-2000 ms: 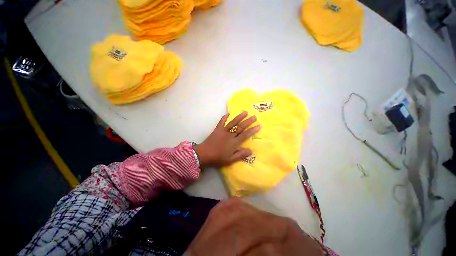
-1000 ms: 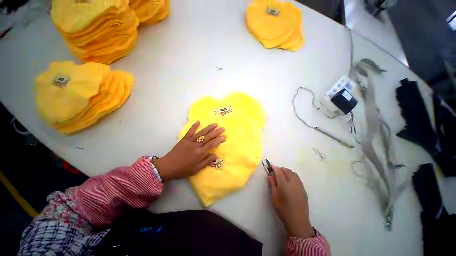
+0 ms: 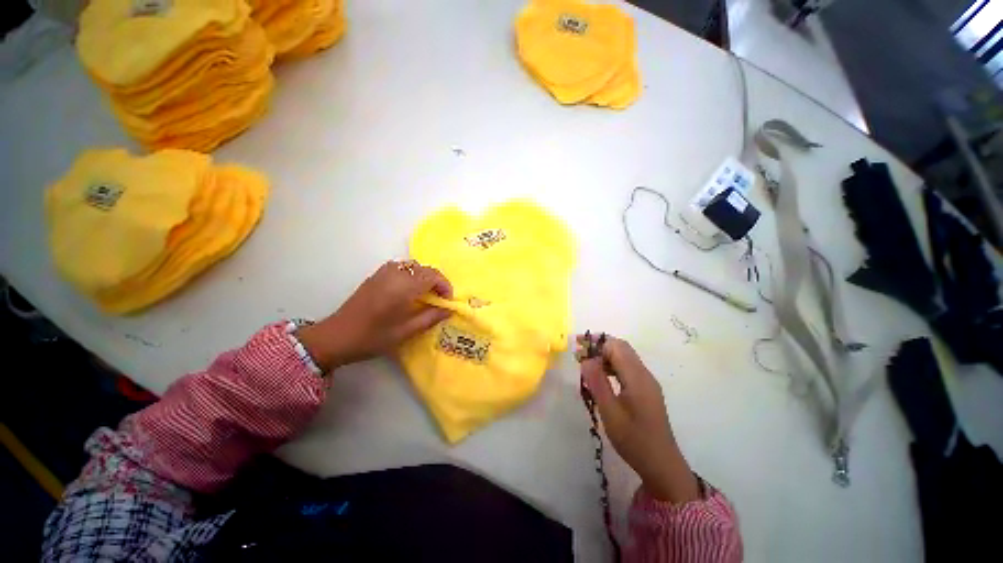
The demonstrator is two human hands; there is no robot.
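Note:
Yellow fabric pieces [image 3: 489,379] with wavy edges lie on the white table in front of me, with small dark and pale motifs on them. My left hand [image 3: 385,313] pinches a fold of the yellow fabric at its left side. My right hand [image 3: 632,412] is just right of the fabric, its fingers curled around the thread snips [image 3: 593,343], of which only a little shows. A dark twisted cord [image 3: 599,462] hangs down from the right hand towards the table's near edge.
Stacks of yellow pieces [image 3: 132,236] stand at the left and upper left, and a smaller pile [image 3: 577,55] at the upper centre. A power strip with a black adapter [image 3: 730,213], a thin stick with a cord [image 3: 715,294], grey straps [image 3: 790,264] and black scraps [image 3: 891,236] lie at the right.
My left hand lay flat on the fabric and now pinches a fold of it. My right hand came into view with the snips and has its fingers curled closer. The camera view has shifted right.

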